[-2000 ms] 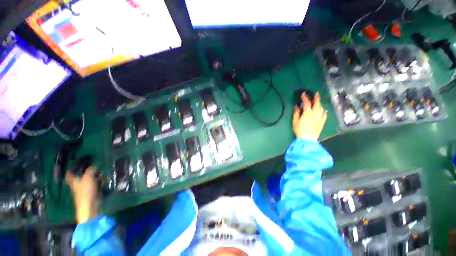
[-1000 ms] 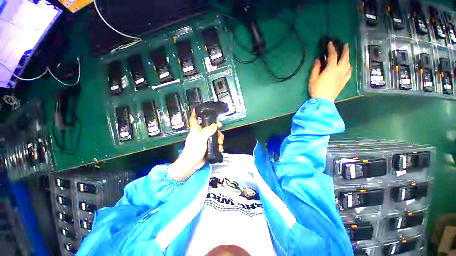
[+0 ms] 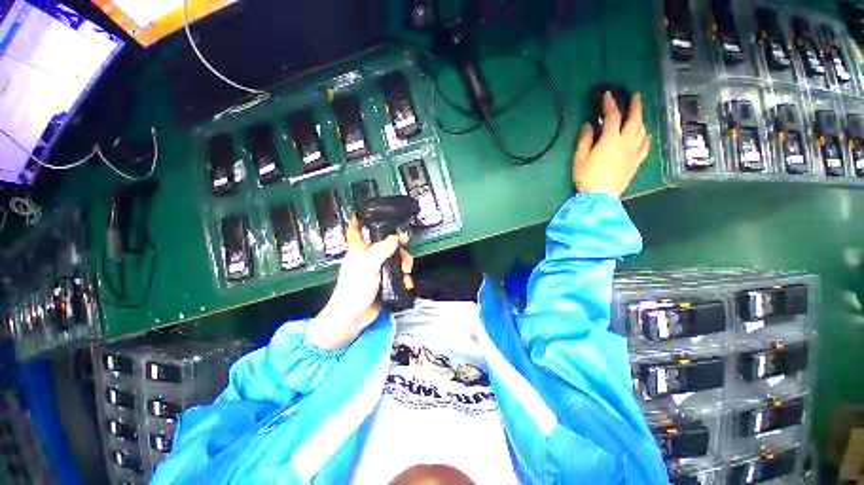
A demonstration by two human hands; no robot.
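Note:
My left hand (image 3: 365,275) is closed around the grip of a black barcode scanner (image 3: 388,213). The scanner's head is over the lower right pockets of a clear blister tray (image 3: 372,169) and points right. The tray holds two rows of black electronic units (image 3: 287,235) with white labels; the scanner and hand partly hide a lower-row unit. My right hand (image 3: 611,156) rests on a black computer mouse (image 3: 608,102), which is partly hidden under the fingers.
Another filled tray (image 3: 669,104) lies right of the mouse. Stacked trays (image 3: 725,350) stand at the lower right, more (image 3: 156,379) at the lower left. A black cable (image 3: 516,156) loops between tray and mouse. Monitors (image 3: 47,80) stand at the upper left.
Since two seconds ago, my left hand has come from the far left to the near tray with the scanner. My right hand stays on the mouse. The view has tilted down.

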